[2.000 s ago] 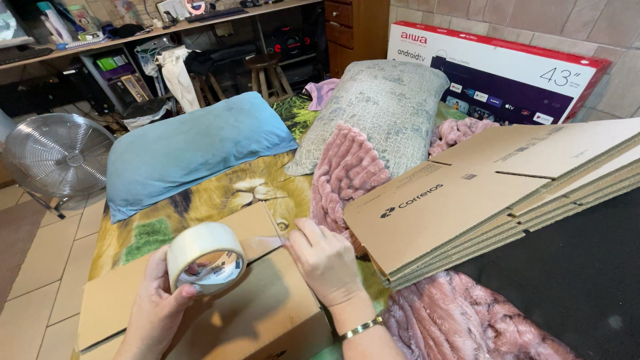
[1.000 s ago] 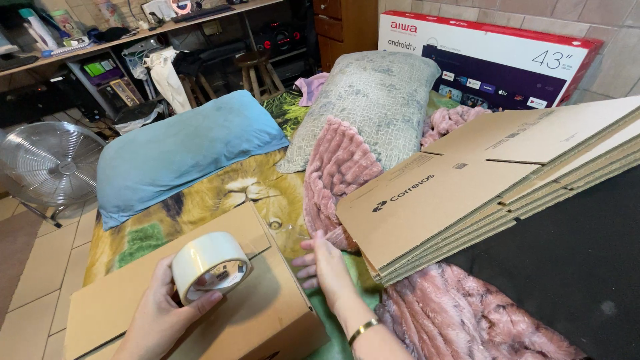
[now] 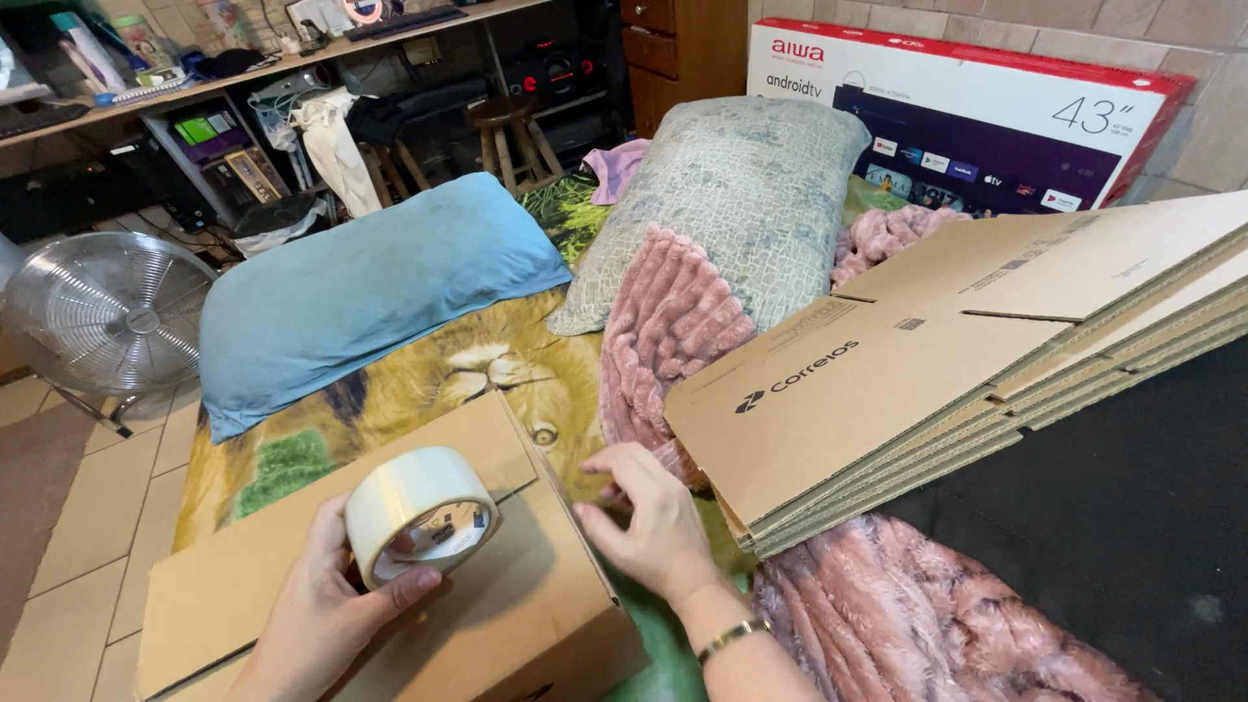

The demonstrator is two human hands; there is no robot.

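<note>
My left hand (image 3: 336, 595) holds a wide roll of clear packing tape (image 3: 421, 517), its thumb at the rim of the core. The roll is over a cardboard box (image 3: 507, 595), whose top flaps lie folded in with a seam between them. My right hand (image 3: 648, 517), with a bracelet at the wrist, is just off the box's right edge. Its thumb and fingers are apart, and no object shows between them. The box rests on a bed with a lion-print cover (image 3: 517, 375); its near side runs out of view.
Flattened cardboard boxes (image 3: 868, 390) are stacked at the right, beside a dark surface (image 3: 1121, 507). A pink plush blanket (image 3: 907, 614) lies below them. Beyond are a blue pillow (image 3: 390, 283), a patterned pillow (image 3: 751, 185) and a television box (image 3: 975, 117). A metal fan (image 3: 141, 322) stands at the left.
My right hand was over the box's top by the tape roll two seconds ago and has moved right, off the box's edge. My left hand keeps hold of the roll.
</note>
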